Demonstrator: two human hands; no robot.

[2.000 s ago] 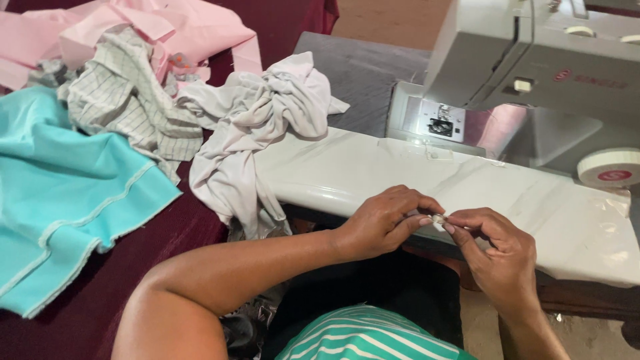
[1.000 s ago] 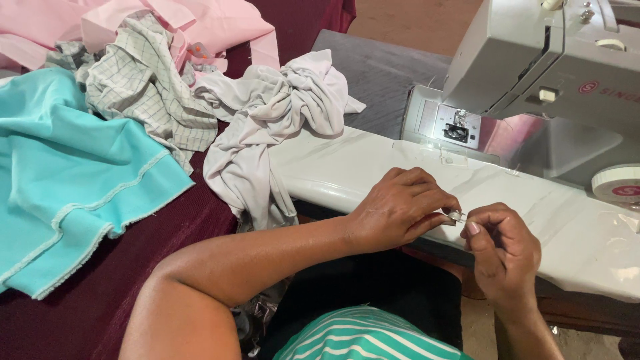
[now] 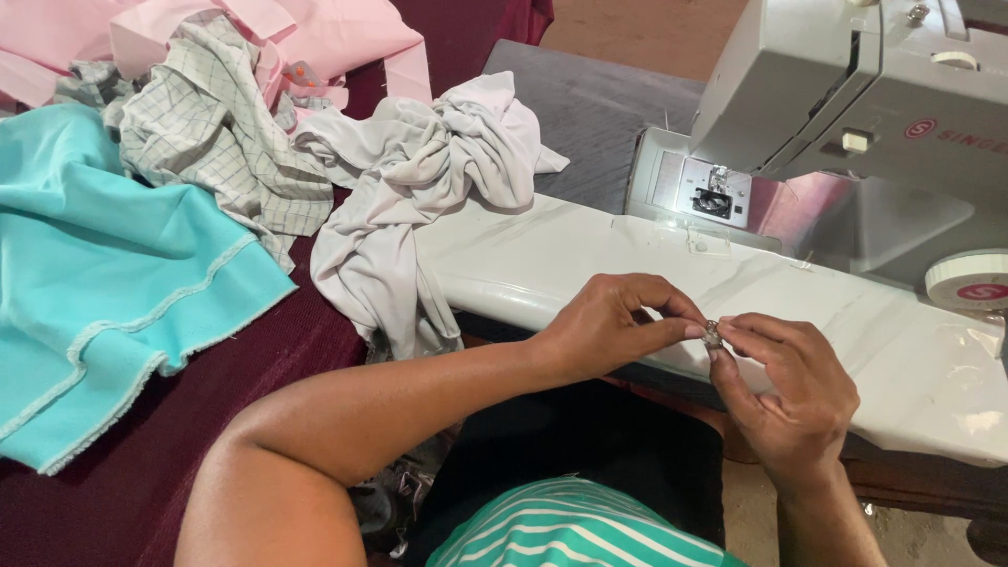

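Near the front edge of the white marbled table top, both hands meet at a small, shiny, rounded piece [image 3: 712, 335], perhaps a sewing machine bobbin; its exact kind is too small to tell. My left hand [image 3: 622, 327] pinches its left side between thumb and index finger. From the right, my right hand [image 3: 791, 386] grips it with the thumb below and the fingers above. Behind the hands stands a grey Singer sewing machine [image 3: 890, 102], its bobbin compartment [image 3: 713, 202] uncovered under the needle area.
A crumpled light grey cloth [image 3: 425, 165] hangs over the left end of the white table top [image 3: 551, 252]. Farther left, a checked cloth [image 3: 213, 126], turquoise fabric [image 3: 118, 260] and pink fabric [image 3: 346, 39] lie on a dark red cover [image 3: 260, 346]. A handwheel [image 3: 969, 281] is at the right.
The fingers have shifted around the small piece, and my right hand now has its thumb below it. More of the piece shows between the fingertips than one second ago.
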